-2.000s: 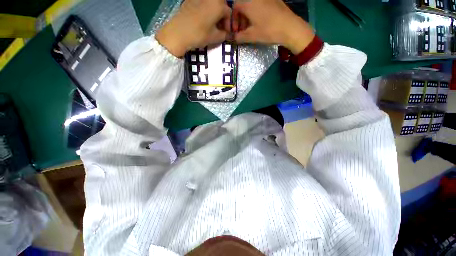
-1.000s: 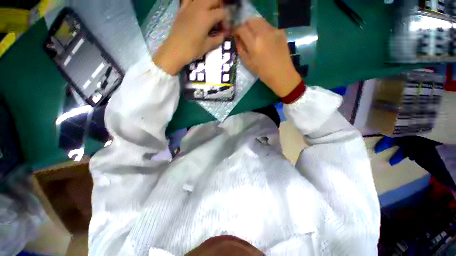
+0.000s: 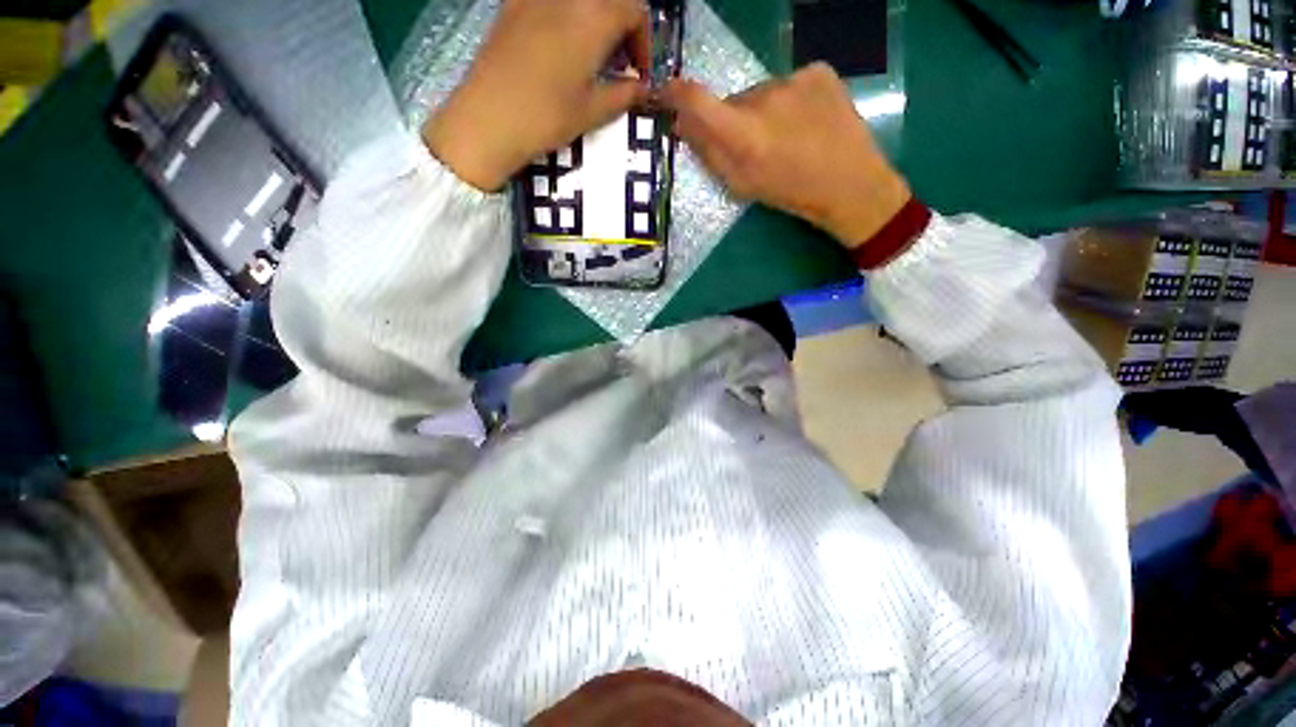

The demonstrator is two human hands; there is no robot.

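A black-rimmed device body [image 3: 593,263] lies on a bubble bag [image 3: 697,242]. A battery [image 3: 606,185] with a white middle and black-and-white squares sits in it, a yellow line at its near end. My left hand [image 3: 547,85] is over the device's upper left part, its fingers bent together at the upper end of the battery. My right hand [image 3: 796,149] reaches in from the right, its fingertips at the device's upper right edge beside the left fingers. Whether anything small is between the fingertips cannot be made out.
A second device body [image 3: 213,156] without battery lies at the left on a clear bag. Glossy black film sheets [image 3: 199,348] are below it. A black sheet [image 3: 839,36] and dark tweezers [image 3: 998,36] lie to the right. Battery trays [image 3: 1208,107] stand far right. A person's dark sleeve shows at right.
The small blurred item at my fingers a second ago no longer shows clearly. My left hand stays over the device; my right wrist has moved right and its fingers have drawn together at the device's edge.
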